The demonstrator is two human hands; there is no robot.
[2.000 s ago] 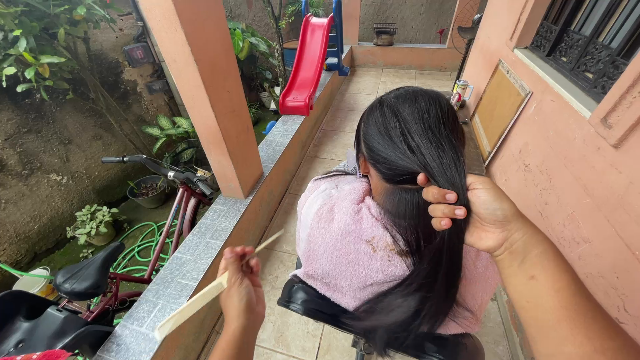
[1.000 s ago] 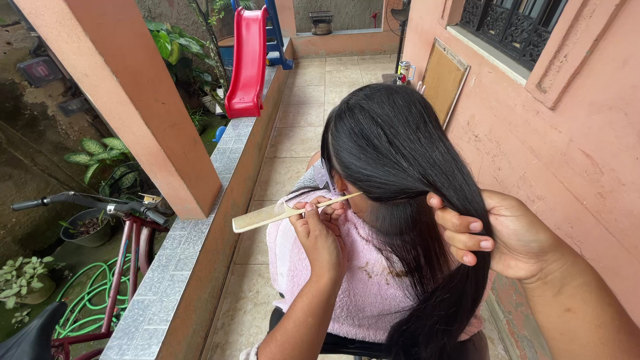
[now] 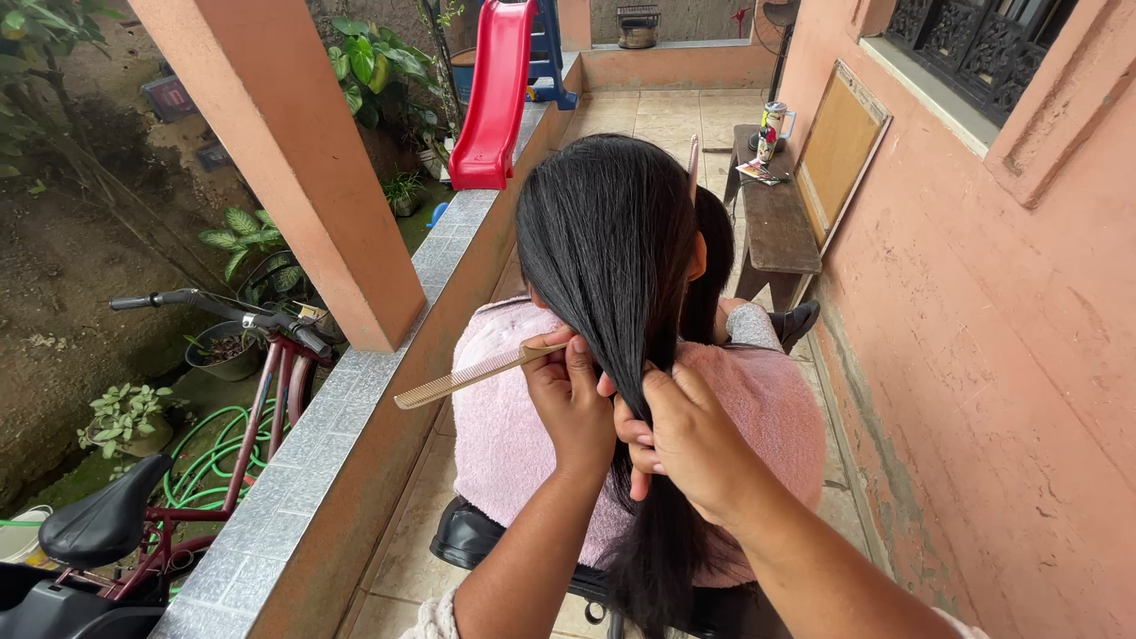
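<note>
A person with long dark hair (image 3: 603, 240) sits facing away from me, a pink towel (image 3: 506, 426) over the shoulders. My left hand (image 3: 572, 390) grips a beige tail comb (image 3: 470, 377) by its handle at the left edge of the gathered hair; the toothed part points out to the left. The handle's tip is hidden by the hair. My right hand (image 3: 683, 435) is closed around the gathered hair behind the neck, and the loose lengths hang below it. Another pinkish comb or clip (image 3: 693, 167) stands up at the right side of the head.
A black chair (image 3: 466, 532) is under the person. Left are a tiled low wall (image 3: 311, 453), a pillar (image 3: 293, 169), a bicycle (image 3: 257, 399) and a red slide (image 3: 493, 98). A wooden bench (image 3: 772, 222) with a mug (image 3: 774, 120) stands near the right wall (image 3: 994, 337).
My right hand has moved from the hair's right side to behind the neck. The comb's tail was at the side of the head a second ago; my left hand is now beside my right.
</note>
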